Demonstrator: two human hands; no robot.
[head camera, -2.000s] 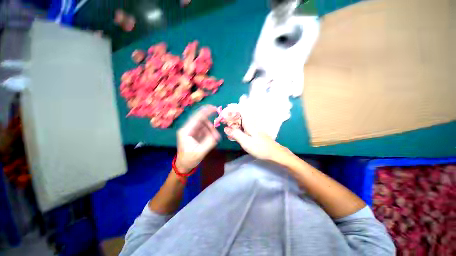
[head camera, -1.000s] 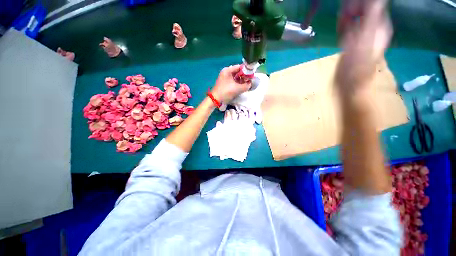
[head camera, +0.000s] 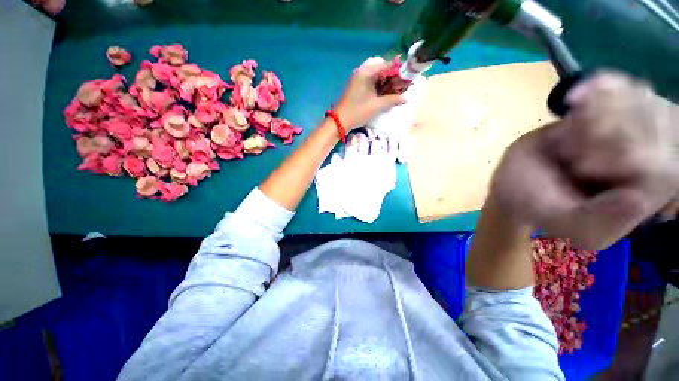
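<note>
My left hand (head camera: 365, 97) holds a pink-red moulded part (head camera: 390, 75) under the silver shaft of the green press (head camera: 454, 26). The fingers wrap its near side, so much of the part is hidden. My right hand (head camera: 588, 164) is large and blurred at the right, closed around the press lever (head camera: 563, 71) at its black knob. White work gloves (head camera: 357, 182) lie flat in front of the press, not worn. A loose pile of pink-red and tan petal-shaped parts (head camera: 175, 123) lies at the left of the bench.
A tan cardboard sheet (head camera: 461, 141) lies right of the press, partly behind my right arm. A blue bin (head camera: 607, 298) with many pink-red parts stands below the bench edge at right. A pale upright board (head camera: 26, 164) stands at far left. The dark green belt runs along the back.
My right hand has come from the raised, blurred position down and nearer, and is now on the lever. My left hand keeps the part under the press. The view has shifted.
</note>
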